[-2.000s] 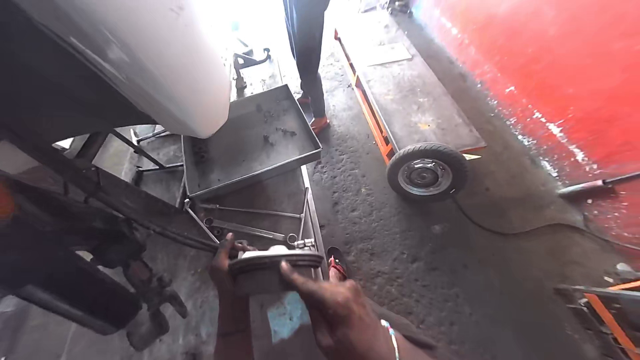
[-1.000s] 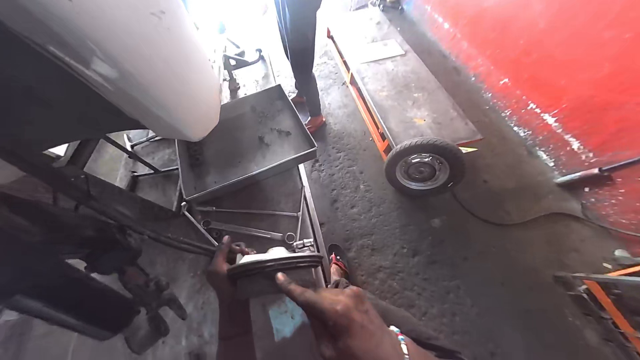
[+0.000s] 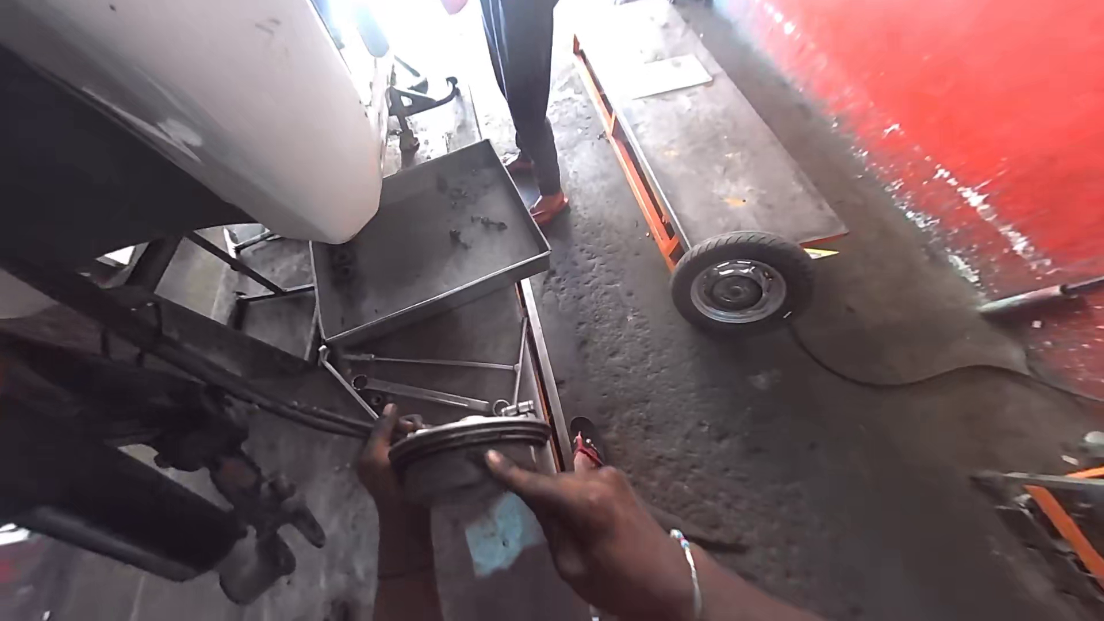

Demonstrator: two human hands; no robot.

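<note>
A round metal part with a ridged rim, perhaps a brake drum or hub plate [image 3: 470,442], is held up in front of me, tilted with its edge toward the camera. My left hand [image 3: 388,461] grips it at its left side, with the fingers partly behind it. The index finger of my right hand [image 3: 595,526] points at or touches its near face; whether the other fingers hold anything is not clear. Beyond the part lie a combination wrench [image 3: 431,395], long metal bars [image 3: 440,363] and a socket fitting [image 3: 519,408] on the metal bench.
A shallow metal tray [image 3: 431,297] holds small dark parts. White bodywork [image 3: 285,112] overhangs at upper left, above dark mechanical parts [image 3: 259,500]. A wheel with a tire [image 3: 742,283] leans by an orange-framed platform [image 3: 733,155]. A person [image 3: 526,95] stands beyond the tray. A hose [image 3: 871,384] crosses the floor.
</note>
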